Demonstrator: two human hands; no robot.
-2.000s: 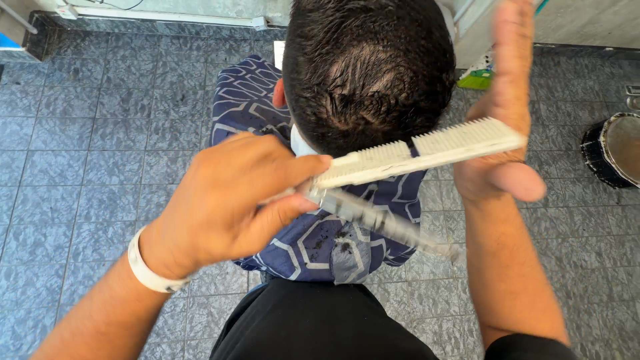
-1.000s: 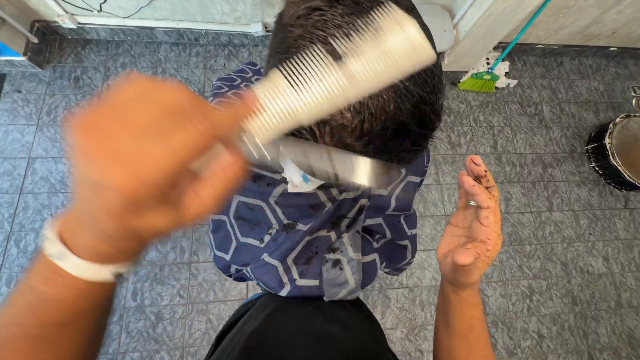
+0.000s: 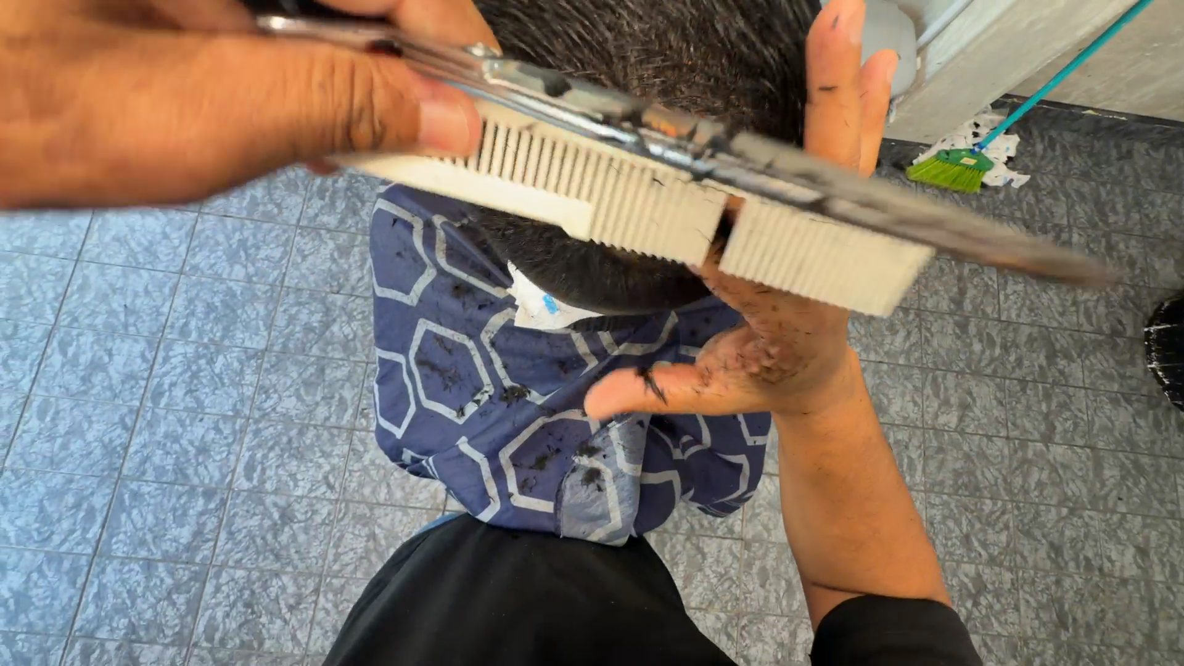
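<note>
My left hand (image 3: pixel 240 102) grips a white hair comb (image 3: pixel 647 203) together with a long metal tool (image 3: pixel 703 153), probably haircutting scissors; motion blur hides its details. One tooth gap breaks the comb's row. Behind the comb is the dark-haired head (image 3: pixel 638 55) of a seated person. My right hand (image 3: pixel 777 342) has its fingers apart and cut hair stuck to the palm; the comb partly covers it, and whether they touch I cannot tell. A navy cape with pale hexagons (image 3: pixel 444 370) covers the person's shoulders, with hair clippings on it. White neck paper (image 3: pixel 550 305) shows at the nape.
Grey tiles (image 3: pixel 166 388) cover the floor. A green-bristled broom (image 3: pixel 953 168) with a teal handle leans near the wall at the upper right, beside white scraps. The edge of a dark round container (image 3: pixel 1167 350) shows at the far right.
The comb and metal tool are now much closer to the camera, in front of my right hand. Since one second ago, my right hand has moved up and left toward the person's head.
</note>
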